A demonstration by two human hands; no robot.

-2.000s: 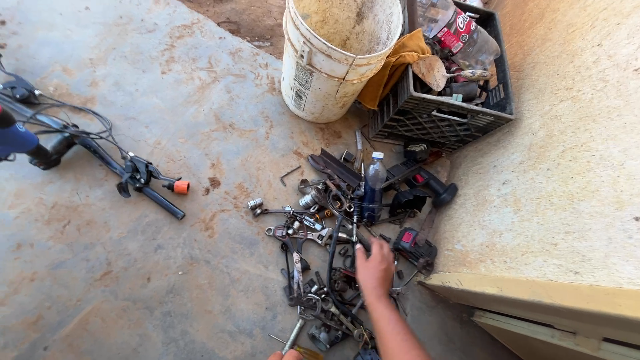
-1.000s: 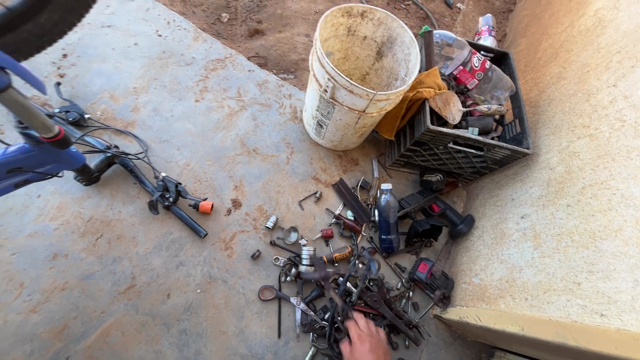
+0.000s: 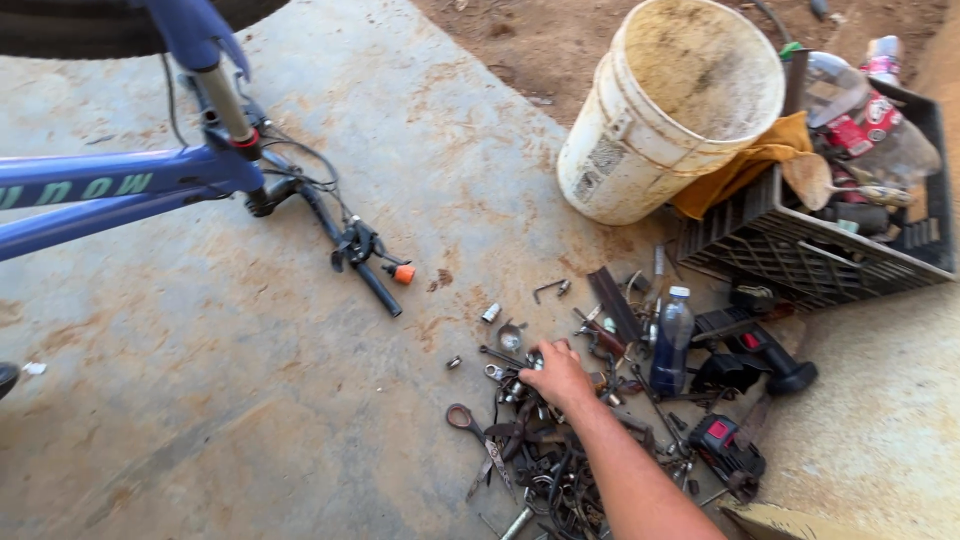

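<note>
My right hand (image 3: 556, 373) reaches into the upper left part of a heap of tools and metal parts. Its fingers are bent down around small silvery pieces that look like sockets; whether it grips one is hidden. Just left of the fingers lie a ring-ended wrench (image 3: 493, 371) and a small round metal cup (image 3: 510, 337). Scissors (image 3: 487, 442) with dark handles lie partly open at the heap's left edge. A metal socket (image 3: 491, 313) and a hex key (image 3: 550, 288) rest on the concrete above. My left hand is out of view.
A blue bicycle frame (image 3: 127, 176) and its handlebar (image 3: 375, 287) are at left. Right of the heap stand a bottle of dark liquid (image 3: 673, 345) and a cordless power tool (image 3: 769, 356) beside a battery (image 3: 724, 446). Behind are a dirty white bucket (image 3: 622, 150) and a black crate (image 3: 810, 259).
My right hand has moved from the lower part of the heap up to its upper left part. The view has shifted, bringing more of the bicycle into sight.
</note>
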